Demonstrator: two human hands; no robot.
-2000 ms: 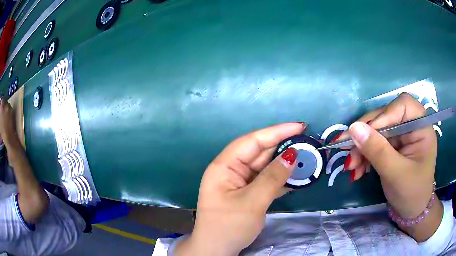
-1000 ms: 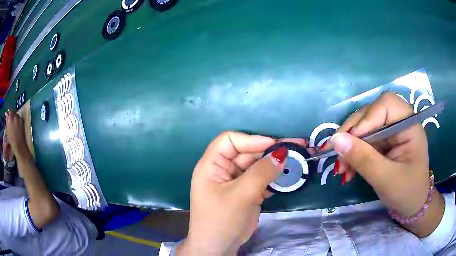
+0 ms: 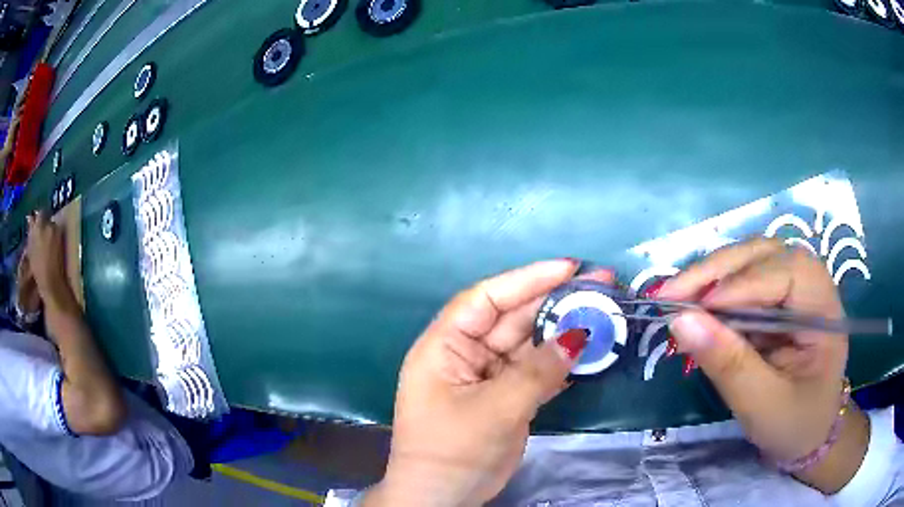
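My left hand [image 3: 476,361] holds a round black part [image 3: 601,342] by its rim, with the thumb on its grey face. White arcs form a nearly full ring on that face. My right hand [image 3: 758,337] holds silver tweezers [image 3: 783,322], tips at the right side of the part's white ring. Whether the tips grip anything is too small to tell. A pale sticker sheet [image 3: 841,203] with white arcs lies under and behind my right hand, which covers part of it.
A second sticker sheet [image 3: 170,287] with stacked arcs lies at the left. Black discs [image 3: 279,56] sit along the far side of the green bench [image 3: 396,168]. Another person's arm [image 3: 74,337] is at the far left, beside a tan board [image 3: 72,238]. A red bin [image 3: 32,124] stands at upper left.
The tweezers have turned closer to level and their tips remain by the part's right side. The part is slightly rotated in my left hand. The view has shifted, showing more discs at the far side.
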